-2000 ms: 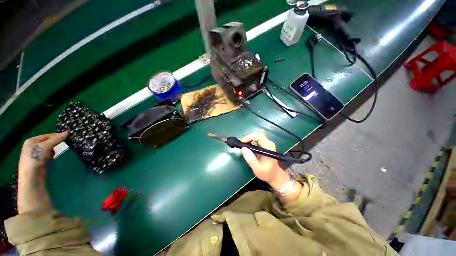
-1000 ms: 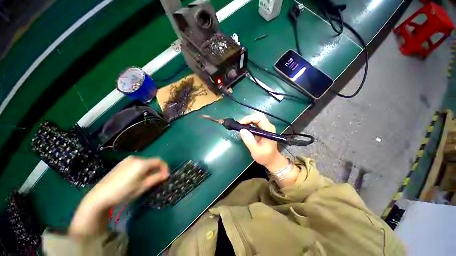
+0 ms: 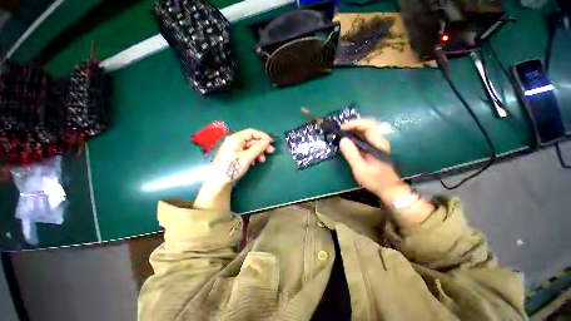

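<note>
The dark PCB panel (image 3: pixel 310 145) with silvery-white parts lies flat on the green mat in front of me. My right hand (image 3: pixel 369 157) is shut on the black soldering iron (image 3: pixel 375 152), which is over the panel's right part, its tip pointing up and left. My left hand (image 3: pixel 241 153) is left of the panel and apart from it. Its thumb and fingertips are pinched together; blur hides whether a wire is between them. The pile of red lead wires (image 3: pixel 211 136) lies just left of my left hand.
Stacked PCB panels (image 3: pixel 197 47) stand upper left. The fume extractor fan (image 3: pixel 302 59) is beyond the panel. Cardboard (image 3: pixel 397 53), the soldering station (image 3: pixel 460 22), tweezers (image 3: pixel 489 88) and a smartphone (image 3: pixel 540 103) are right. Boards with red wires (image 3: pixel 25 113) and a plastic bag (image 3: pixel 41 191) are far left.
The view has turned left. My left hand has let go of the panel and moved beside the red wires. My right hand has brought the iron over the panel.
</note>
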